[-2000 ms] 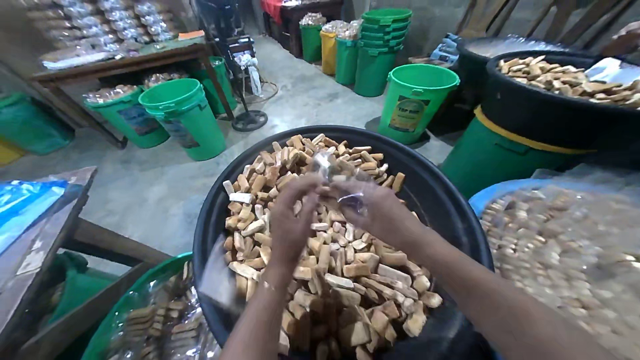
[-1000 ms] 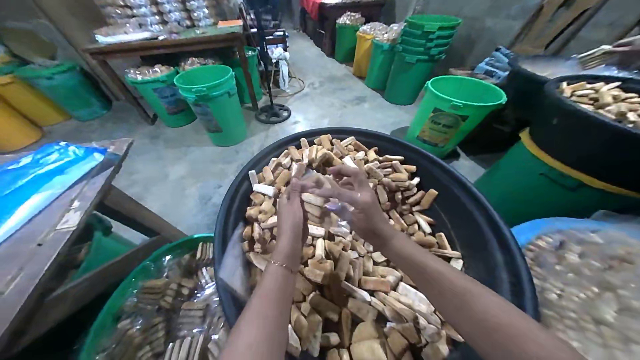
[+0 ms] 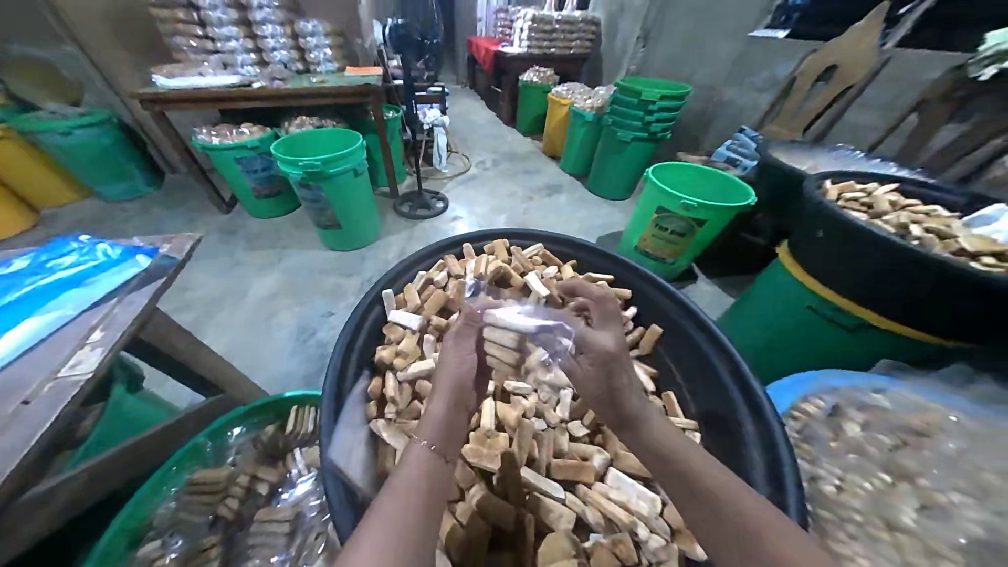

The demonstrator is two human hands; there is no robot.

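A clear plastic bag point(image 3: 543, 321) with several stacked bread sticks point(image 3: 502, 346) in it is between my hands, over a wide black tub point(image 3: 736, 402) of loose toasted bread pieces point(image 3: 571, 472). My left hand point(image 3: 463, 339) grips the bag's left side, against the stack. On the right, my right hand point(image 3: 598, 339) has its fingers curled at the plastic; the fingertips are partly hidden. A thin bracelet circles my left wrist.
A green tub point(image 3: 130, 504) of filled bags stands lower left, beside a wooden table point(image 3: 87, 370) with blue plastic. A blue-rimmed tub point(image 3: 819, 382) is lower right. Ahead are a green bucket point(image 3: 693, 185) and a pedestal fan point(image 3: 421, 203). Another black tub point(image 3: 819, 228) holds bread.
My hands have moved apart, and the stack in the plastic bag shows more plainly between them. A forearm that reached over the right-hand black tub is out of view.
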